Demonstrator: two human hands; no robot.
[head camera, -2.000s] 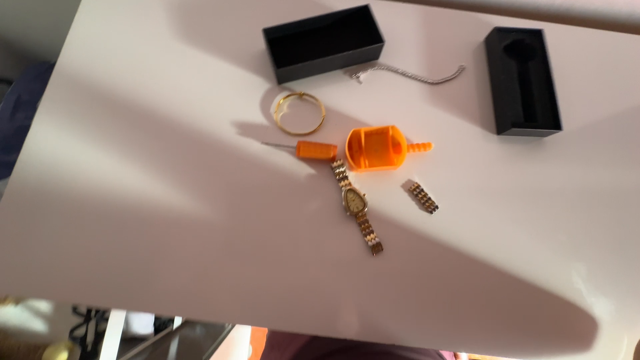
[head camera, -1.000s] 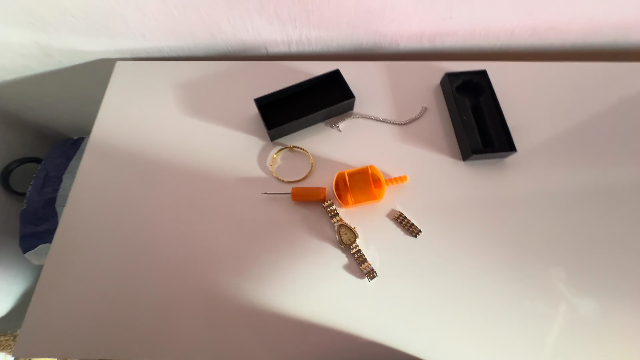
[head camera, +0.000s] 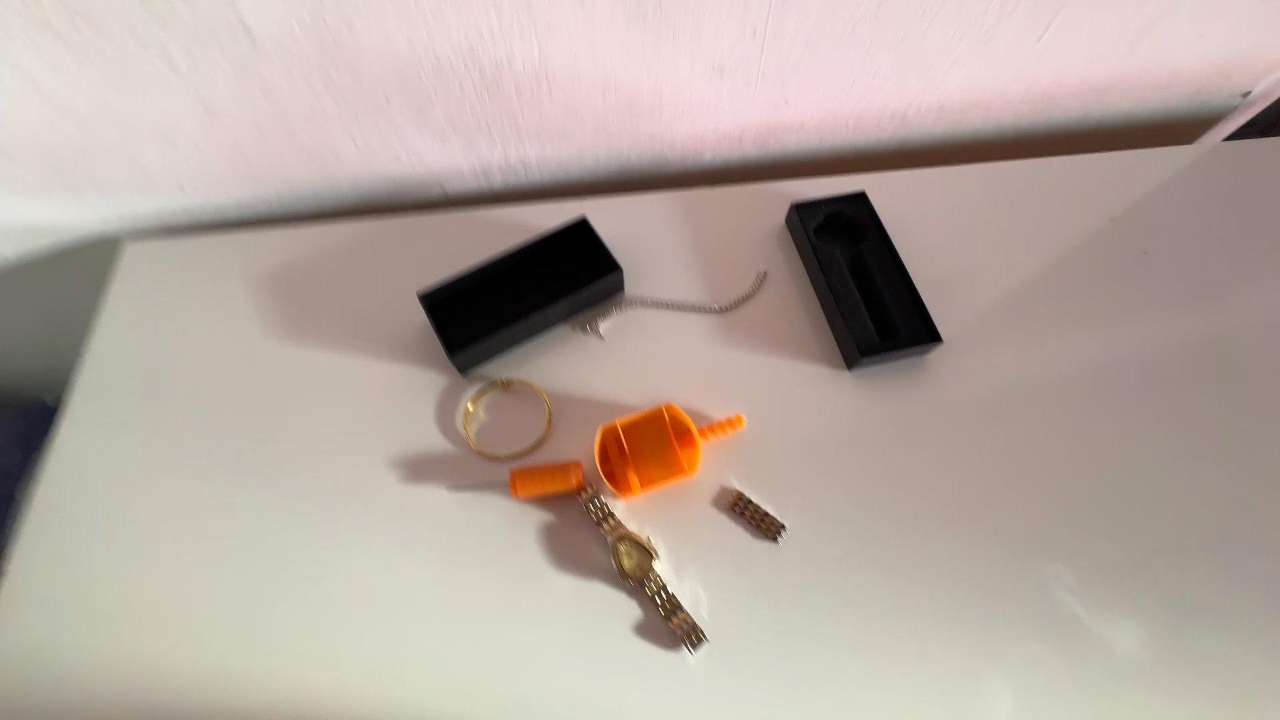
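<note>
Neither my left hand nor my right hand shows in the head view. A gold-and-silver-toned wristwatch (head camera: 632, 556) lies face up with its link bracelet stretched out. Its upper end is at the butt of an orange-handled pin tool (head camera: 546, 480), whose thin shaft points left. Just right of the tool sits an orange plastic watch-link holder (head camera: 650, 450) with a ridged screw sticking out to the right. A short detached piece of link bracelet (head camera: 758, 515) rests to the right of the watch. A gold-coloured bangle (head camera: 549, 420) lies above the tool.
An open black box (head camera: 522, 295) stands behind the bangle, with a silver-coloured chain (head camera: 690, 306) beside it. Farther right is a black box part with a shaped recess (head camera: 865, 280). All rest on a white table (head camera: 950, 560), whose back edge runs along a pale wall (head camera: 640, 90).
The view has tilted up, bringing the wall into sight. The things on the table keep their places relative to each other.
</note>
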